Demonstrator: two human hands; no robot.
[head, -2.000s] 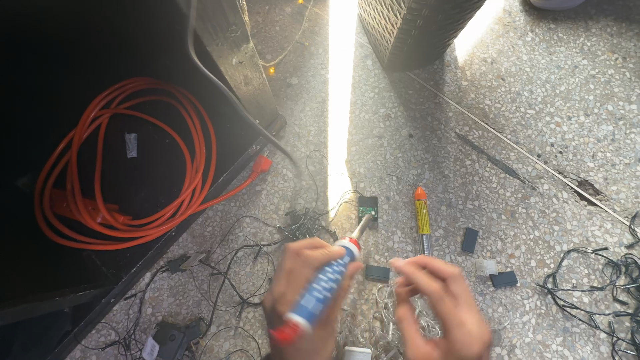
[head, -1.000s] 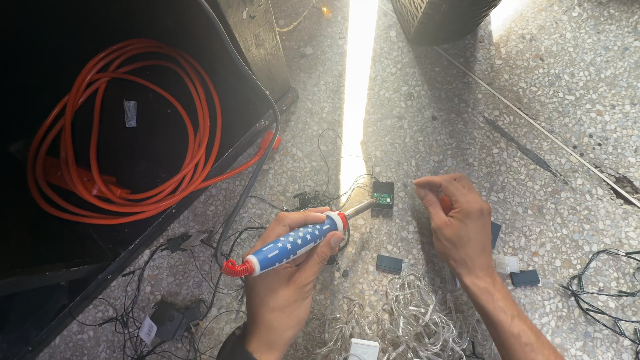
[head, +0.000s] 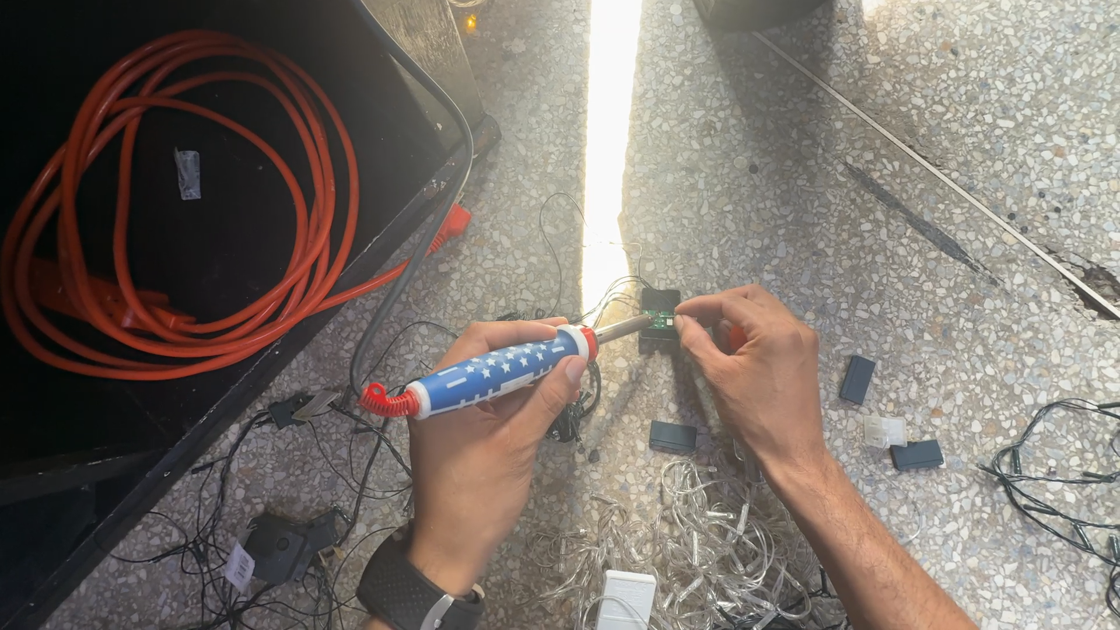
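Observation:
A blue, white and red soldering iron (head: 503,372) lies in my left hand (head: 490,437), its metal shaft pointing right. The tip reaches a small green circuit board (head: 658,320) on a black plastic case (head: 661,300); whether it touches is hard to tell. My right hand (head: 761,367) has thumb and forefinger pinched at the board's right edge; what lies between the fingertips is too small to tell. Thin dark wires run from the case to the upper left. Behind my right hand, an orange tip (head: 737,336) shows, mostly hidden.
A coiled orange extension cord (head: 328,219) lies on a black surface at left. Tangled clear string lights (head: 691,534) and a white box (head: 626,600) are near the front. Small black blocks (head: 857,379) lie at right; dark wires (head: 1050,490) sprawl on both sides. A bright light strip (head: 612,131) crosses the floor.
Two seconds ago my right hand was lower, beside the clear wires, and the screwdriver with a yellow handle was in plain view. My right hand is now at the circuit board, covering that screwdriver.

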